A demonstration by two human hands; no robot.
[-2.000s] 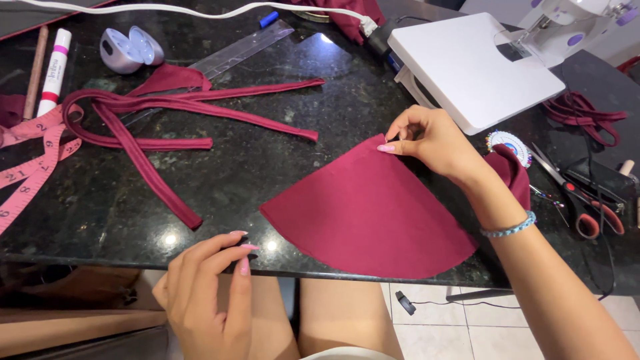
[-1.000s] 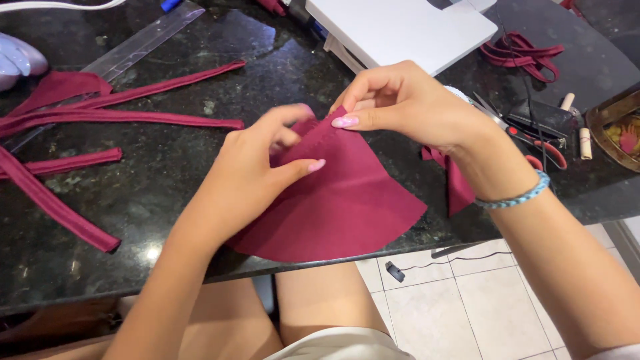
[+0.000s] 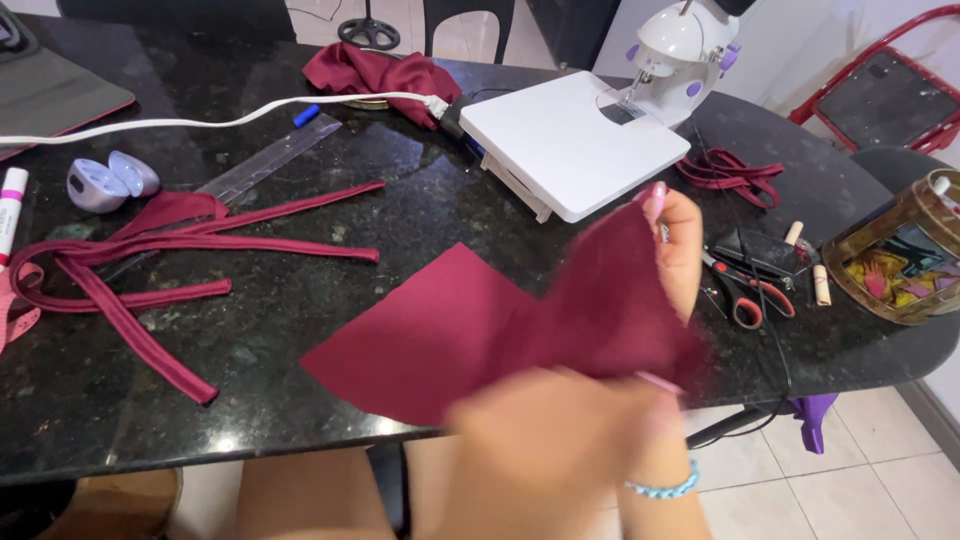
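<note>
A maroon fabric piece with a curved edge [image 3: 420, 330] lies flat near the front of the black stone table. A second maroon piece [image 3: 607, 285], blurred, is lifted over its right side. My right hand [image 3: 679, 247] pinches the upper corner of the lifted piece between thumb and fingers; a light blue braided bracelet circles that wrist. My left hand [image 3: 570, 427], heavily blurred, crosses in front at the lower edge of the lifted fabric; whether its fingers grip the cloth cannot be told. Sewn maroon straps [image 3: 300, 244] lie to the left.
A white sewing machine [image 3: 667, 64] with its white extension table [image 3: 574, 146] stands behind. Scissors [image 3: 746, 292], a black pouch [image 3: 757, 255] and a decorated tin [image 3: 900, 247] are at the right. An open earbud case [image 3: 101, 184], clear ruler [image 3: 274, 154] and white cord [image 3: 225, 124] lie left and behind.
My right hand has raised maroon cloth to the right, and a flat piece now shows separately from it. My left hand has moved right, across the front. The view has shifted widely.
</note>
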